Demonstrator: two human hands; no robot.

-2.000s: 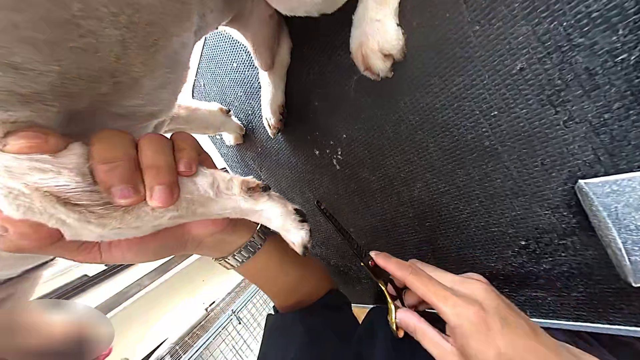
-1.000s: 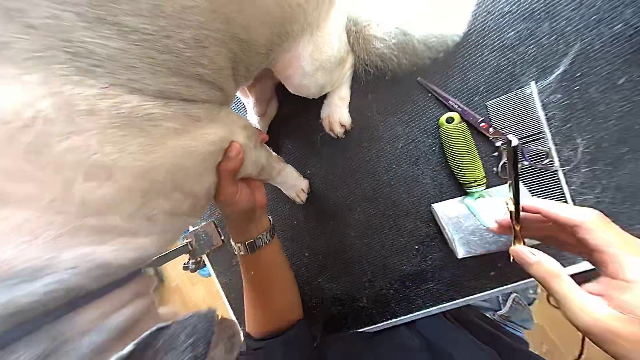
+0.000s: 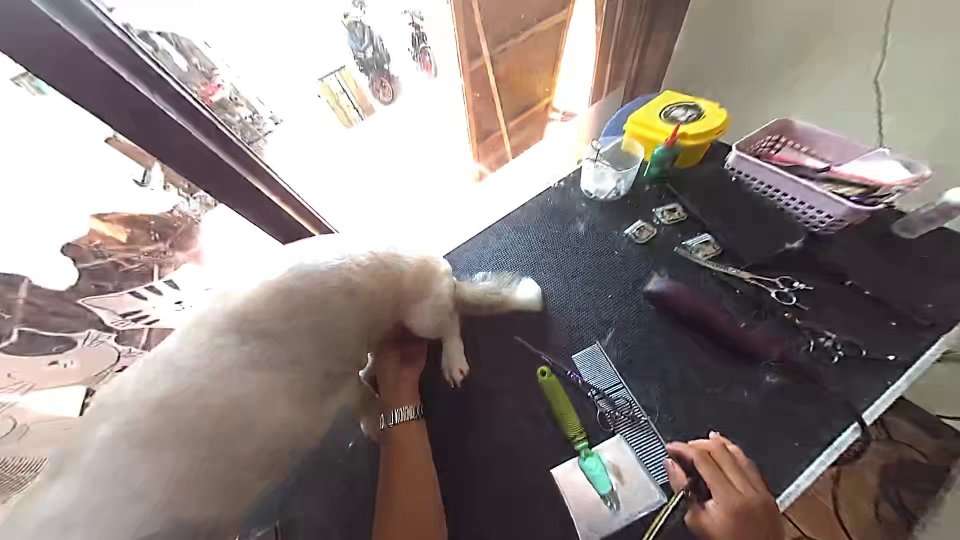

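A pale short-coated dog (image 3: 247,375) stands along the left side of the black ribbed table mat (image 3: 495,450). Beneath its rear end, my left hand (image 3: 401,360) reaches up against the body between the legs; its fingers are largely hidden. My right hand (image 3: 724,480), low on the right, holds grooming scissors (image 3: 664,516) with a gold-coloured part showing. Just left of that hand lie a steel comb (image 3: 619,405), purple-toned scissors (image 3: 577,379) and a slicker brush with a green handle (image 3: 566,409), its head down on the mat.
A dark red clipper (image 3: 712,319) lies right of centre. Behind it are curved shears (image 3: 739,274), clipper blades (image 3: 701,246), a clear tub (image 3: 611,169), a green bottle (image 3: 662,157), a yellow box (image 3: 679,127) and a pink basket (image 3: 825,172). The table's pale edge (image 3: 862,420) runs along the right.
The view has swung up and outward. My left hand held a lower leg two seconds ago and is now under the dog's rear. My right hand still has the scissors, now lower beside the comb.
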